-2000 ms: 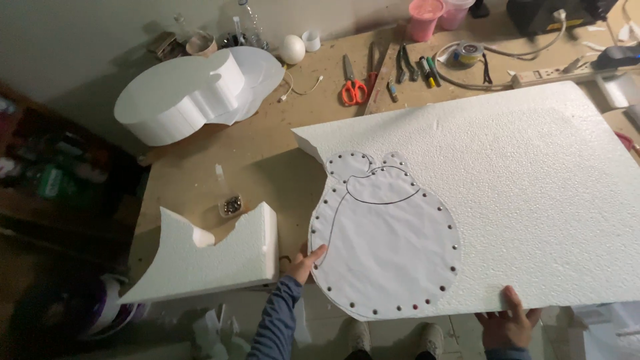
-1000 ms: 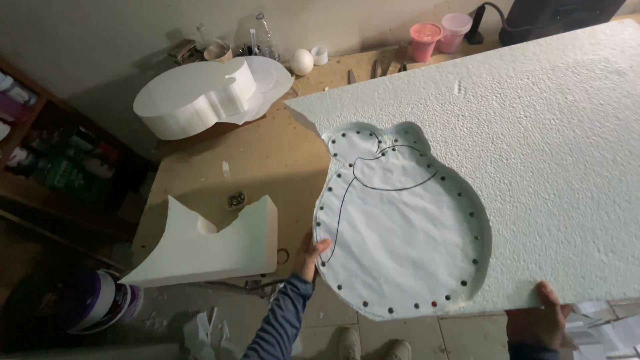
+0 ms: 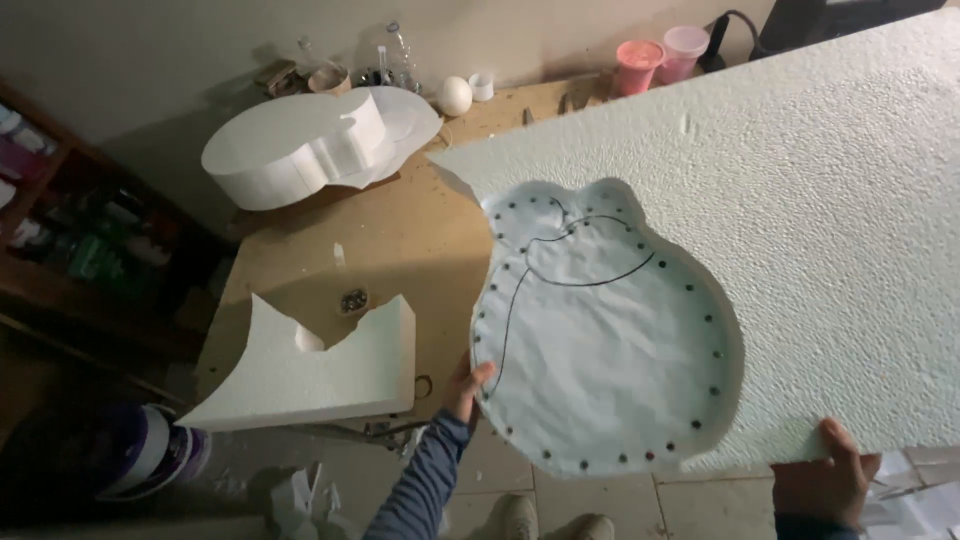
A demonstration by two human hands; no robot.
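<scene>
My left hand (image 3: 469,386) grips the left edge of a cut-out foam piece (image 3: 600,352), its thumb on top. That piece has a paper pattern with black curved lines, held by dark pins around its rim. It sits lower than the surface of the large white foam board (image 3: 810,225), whose cut wall shows along the piece's right and upper sides. My right hand (image 3: 844,469) holds the board's near edge, thumb on top and fingers hidden beneath.
A foam offcut (image 3: 337,382) lies on the wooden table (image 3: 285,259) beside a small container of pins (image 3: 354,301). Behind are a curved foam shape (image 3: 277,150), a white ball (image 3: 454,96) and a pink cup (image 3: 637,67). A bucket (image 3: 154,450) stands on the floor at left.
The patterned piece was about level with the board's surface and now sits below it. The board's far side has risen, covering the scissors and pens seen earlier. Both hands keep their holds.
</scene>
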